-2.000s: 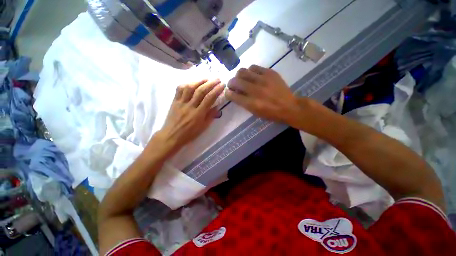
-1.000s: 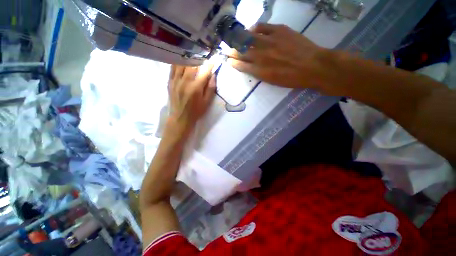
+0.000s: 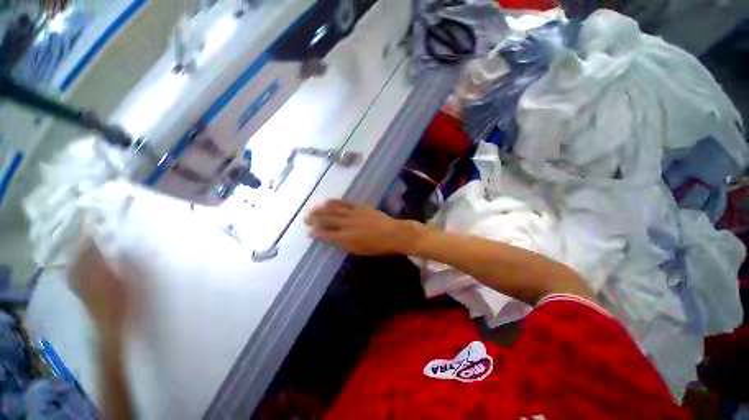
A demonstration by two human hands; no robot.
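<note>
The white sewing machine point(image 3: 255, 102) with blue stripes stands at upper left, its lit needle area point(image 3: 240, 182) over the white table point(image 3: 205, 328). A white garment piece point(image 3: 78, 197) lies crumpled at the table's left end. My left hand point(image 3: 97, 279) is blurred beside the near side of that cloth; whether it grips it I cannot tell. My right hand point(image 3: 343, 226) rests at the table's near edge, right of the needle area, with no cloth seen in it. A small silver hinged guide point(image 3: 316, 154) sits right of the needle.
A large pile of white pieces point(image 3: 583, 107) lies on the right. Dark looped scissors point(image 3: 449, 39) lie on grey-blue cloth at the table's far end. The grey ruler edge point(image 3: 283, 316) runs along the table's near side. Blue-grey cloth point(image 3: 33, 394) lies at lower left.
The view has swung right. The white cloth has moved from under the needle to the left table end. My hands have moved apart, the left leftward and the right back to the near edge.
</note>
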